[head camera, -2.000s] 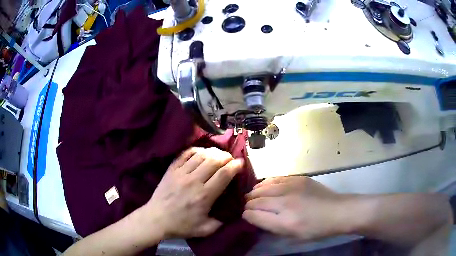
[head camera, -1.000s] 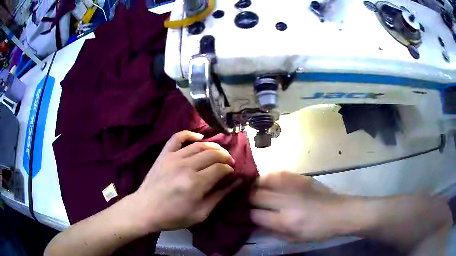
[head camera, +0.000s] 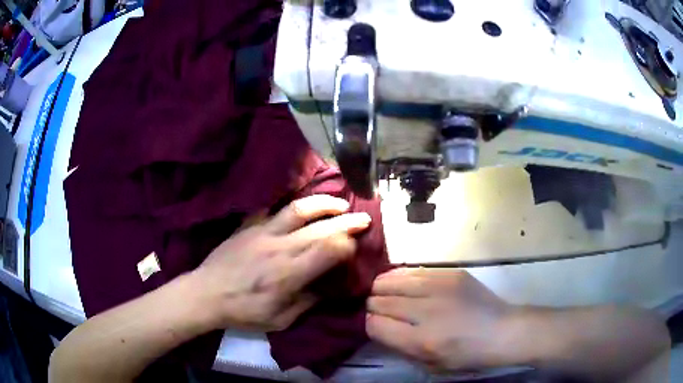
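A large maroon garment piece lies left of the needle area, with a small pale label on it. It runs to the lit spot under the head of the white sewing machine, where it looks pink-red. The needle itself is hidden behind the shiny curved metal guard. My left hand lies on the cloth just in front of the needle area, fingers spread, pressing it down. My right hand pinches the cloth's right edge nearer to me, with fingers closed.
Dark fabric scraps lie under the machine arm. A tension dial sits on the head front. The white table has a blue strip at its left end. Blurred items stand behind at the upper left.
The view has moved closer to the machine, which appears lower and further right. My left hand stays on the cloth near the needle area. My right hand is less blurred and still holds the edge.
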